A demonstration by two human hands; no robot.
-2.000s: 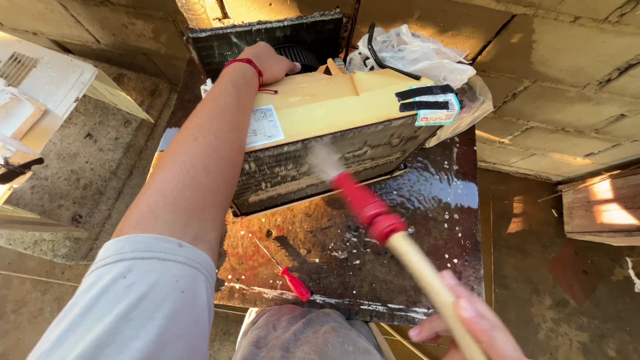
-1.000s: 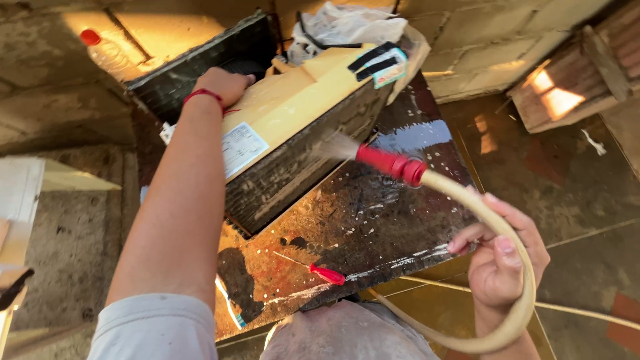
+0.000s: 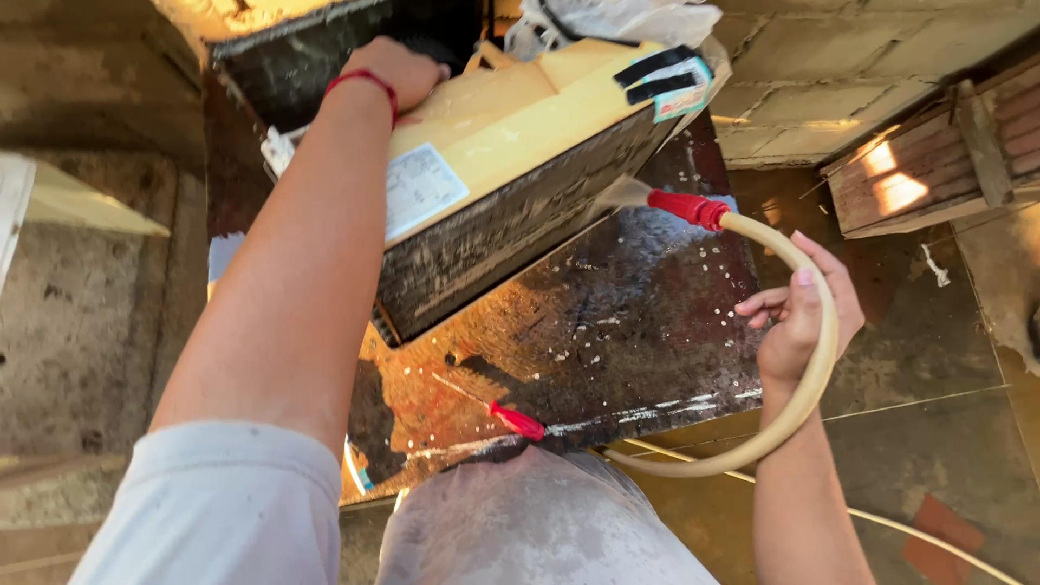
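Observation:
My left hand [image 3: 398, 75], with a red cord at the wrist, grips the inner edge of a yellowed plastic housing [image 3: 520, 122] beside a dark fan-like part. The unit looks like an air conditioner, with a dirty finned coil [image 3: 520, 219] along its near side. My right hand [image 3: 808, 317] holds a cream hose [image 3: 821, 357], bent in a loop against the palm. Its red nozzle [image 3: 691, 209] sprays water onto the coil's right part. A screwdriver with a red handle [image 3: 517, 421] lies on the wet table [image 3: 650, 349] near my body.
A clear plastic bag [image 3: 642, 20] lies behind the housing, against a block wall [image 3: 788, 89]. A toothbrush-like item [image 3: 356, 467] is at the table's near left edge. At the right stands a wooden crate [image 3: 918, 183]; a thin cable [image 3: 918, 532] crosses the floor.
The hose, fairly straight two seconds ago, is now bent in a loop, with my right hand raised beside the table. The spray has moved right along the coil. The view has turned.

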